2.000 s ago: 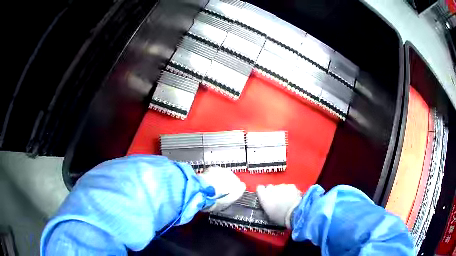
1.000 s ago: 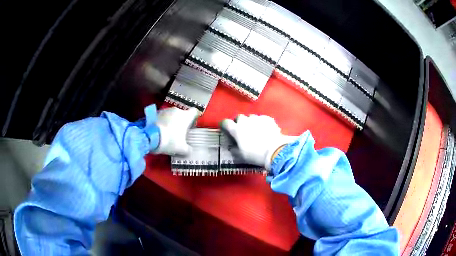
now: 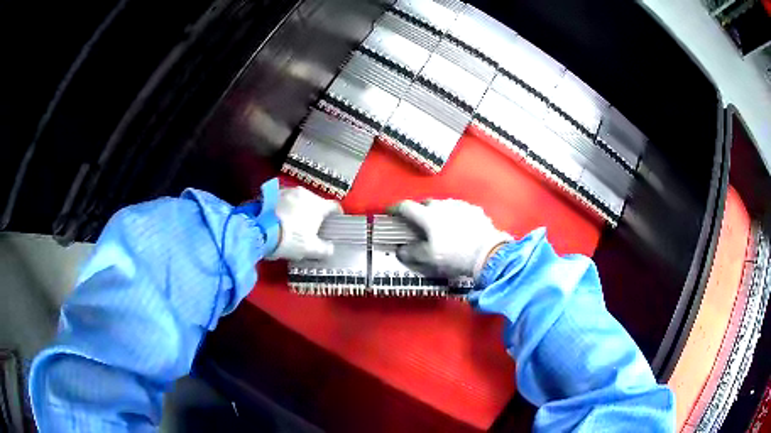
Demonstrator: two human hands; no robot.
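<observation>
Short silver heatsink assemblies (image 3: 347,257) stand side by side in a row above the red liner sheet (image 3: 397,338), their black parts and pins toward me. My left hand (image 3: 303,223), in a white glove, is closed around the left end of the row. My right hand (image 3: 450,238), also gloved, grips the right part of the row from above and hides much of it. A thin gap shows between two of the assemblies. Whether the row touches the liner cannot be told.
More heatsink assemblies (image 3: 431,127) lie in slanted rows at the back of the black bin (image 3: 719,228). A neighbouring bin at the right holds an orange sheet (image 3: 713,279) and more finned parts (image 3: 742,321). The bin's dark wall is on the left.
Two seconds ago the hands were at the bin's near edge, over a separate row of heatsinks. Now both hold a row further up and left. In the last second the right hand has shifted slightly right.
</observation>
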